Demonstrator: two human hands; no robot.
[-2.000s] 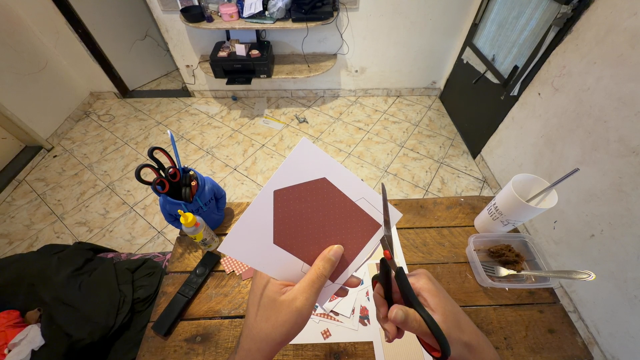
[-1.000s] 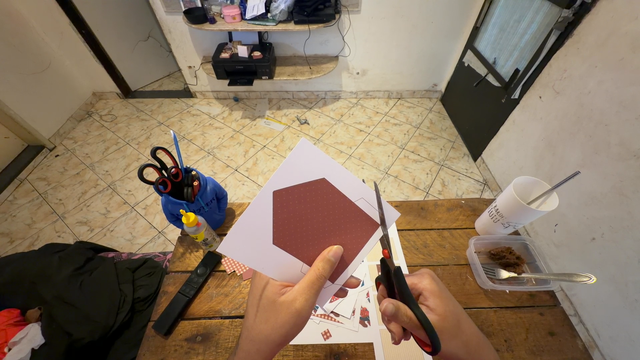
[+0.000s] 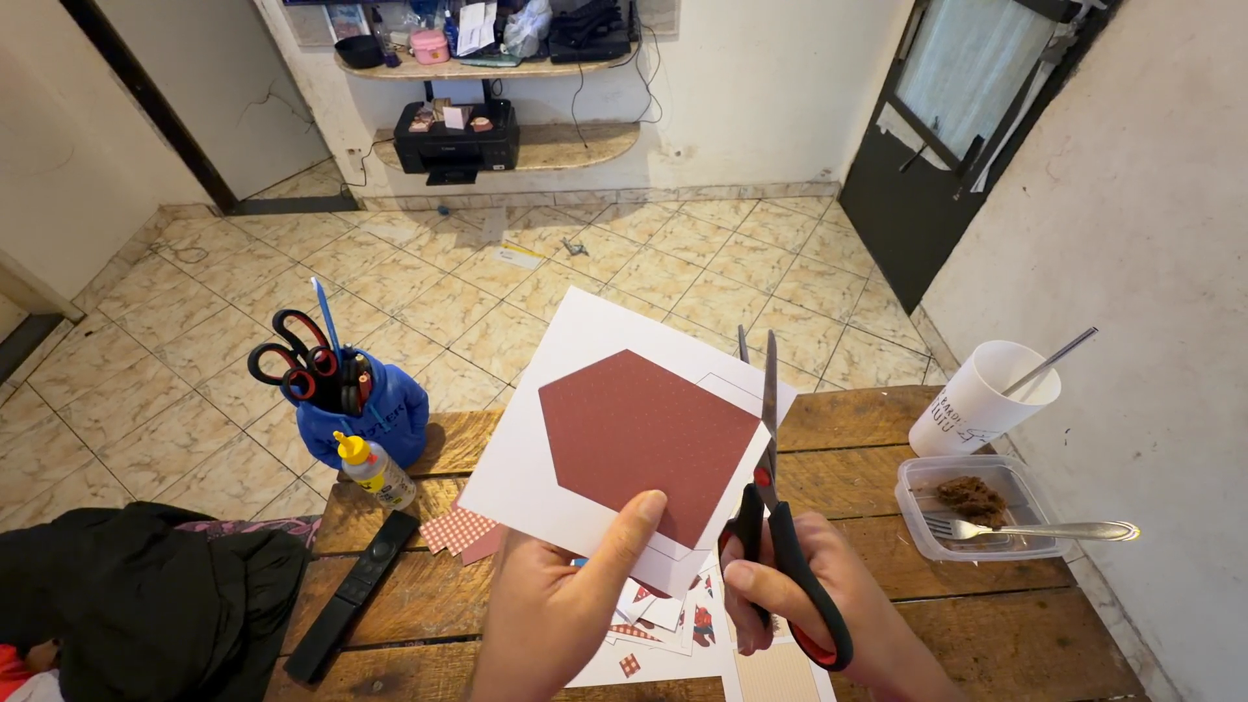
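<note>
My left hand (image 3: pixel 575 604) pinches a white sheet of paper (image 3: pixel 517 448) by its lower edge, thumb on top. A dark red printed polygon (image 3: pixel 648 439) fills much of the sheet. In my right hand (image 3: pixel 819 604) is a pair of scissors (image 3: pixel 768 478) with black and red handles, blades pointing up and parted, at the sheet's right edge close to the polygon's right corner. Under my hands lie printed paper pieces (image 3: pixel 673 624), partly hidden. Red checkered paper (image 3: pixel 456 529) lies left of my left hand.
On the wooden table (image 3: pixel 409 595) are a black remote control (image 3: pixel 353 597), a glue bottle (image 3: pixel 378 473) and a blue holder (image 3: pixel 395 409) with more scissors. At right stand a white cup (image 3: pixel 975 400) and a plastic container (image 3: pixel 1004 551) with a fork (image 3: pixel 1063 530). Dark cloth (image 3: pixel 166 604) lies at left.
The scissors' blades, nearly together a second ago, have parted, and my right hand's grip on the handles has spread. The sheet stays in my left hand.
</note>
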